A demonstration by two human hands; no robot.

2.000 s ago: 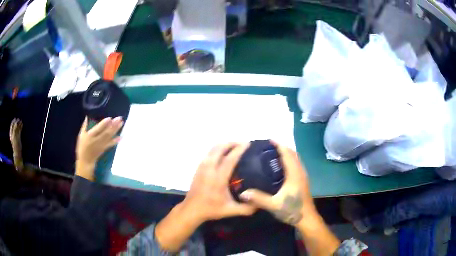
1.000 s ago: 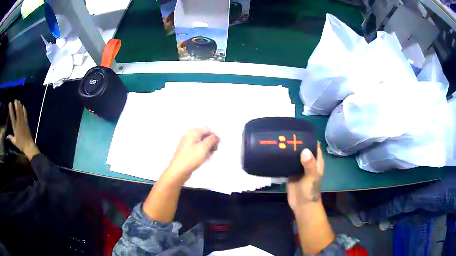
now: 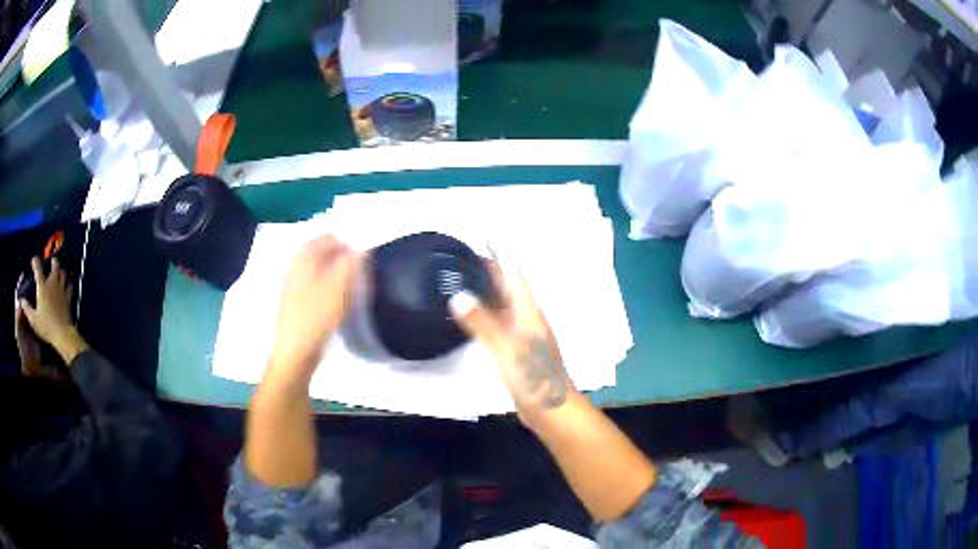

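Observation:
A black speaker [image 3: 427, 306] is over the stack of flat white bags [image 3: 574, 257], its end face turned up. My right hand [image 3: 520, 338] holds it from the right, thumb on the end face. My left hand [image 3: 320, 306] is blurred at the speaker's left side, fingers bent. A thin whitish edge shows along the speaker's lower left, beside my left hand. Whether my left hand grips this edge is too blurred to tell. A second black speaker [image 3: 223, 241] with an orange strap [image 3: 215, 145] stands left of the stack.
Bulging white bagged speakers [image 3: 826, 231] cluster at the right. A pale rail [image 3: 515, 156] crosses behind the stack, with an open retail box [image 3: 402, 80] beyond it. A metal post [image 3: 139, 80] and crumpled white bags [image 3: 123, 161] are at the far left. Another person's hand [image 3: 52, 306] shows there.
The held speaker has moved left over the stack and turned, so its orange marks no longer show. My left hand has moved left and up to the speaker's side.

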